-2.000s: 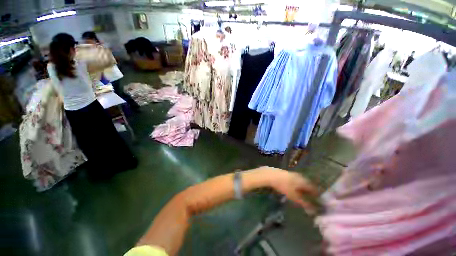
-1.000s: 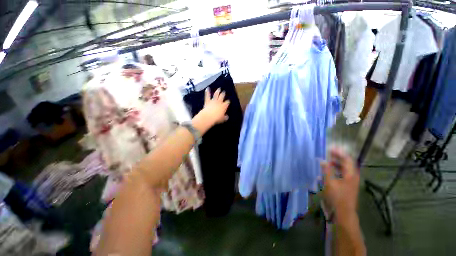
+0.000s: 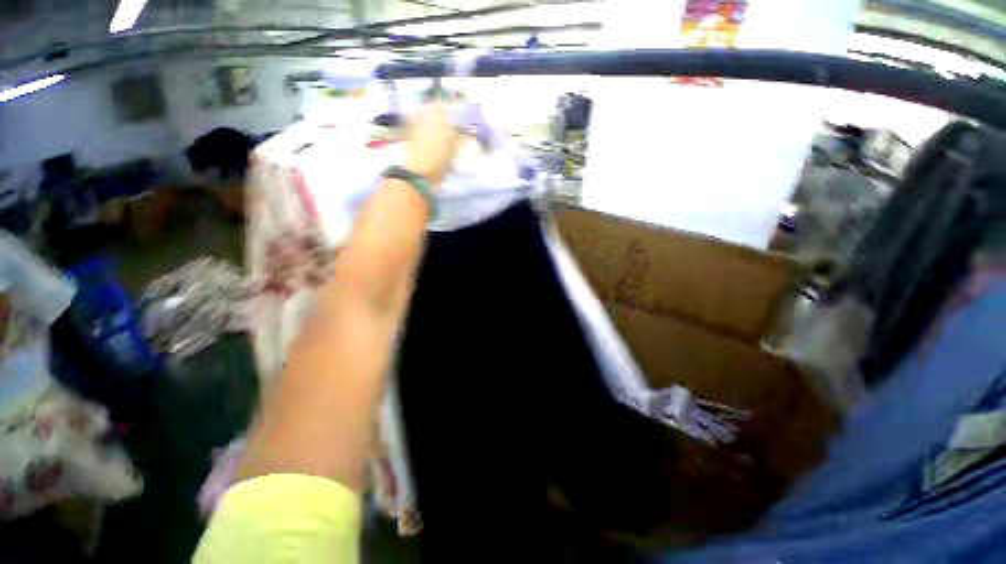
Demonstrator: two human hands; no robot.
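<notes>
My left hand (image 3: 434,130) is raised to the hangers just below the garment rail (image 3: 662,64). It is blurred, and I cannot tell whether its fingers hold a hanger. A plain black garment (image 3: 496,375) hangs just below and right of the hand, with a white part (image 3: 480,187) at its top. Floral garments (image 3: 296,248) hang on the left, partly behind my forearm. Light blue garments (image 3: 883,463) fill the lower right, cut off by the edge. My right hand is not in view.
A large brown cardboard box (image 3: 673,275) stands behind the rail on the right. A dark grey garment (image 3: 932,209) hangs at the far right. Crumpled fabric (image 3: 199,306) and a blue item (image 3: 108,308) lie at the left. Another floral garment (image 3: 55,452) shows at the left edge.
The view is closer to the black garment. My left hand has risen from its front to the hangers. My right hand has left the picture. The blue garments now lie at the right edge.
</notes>
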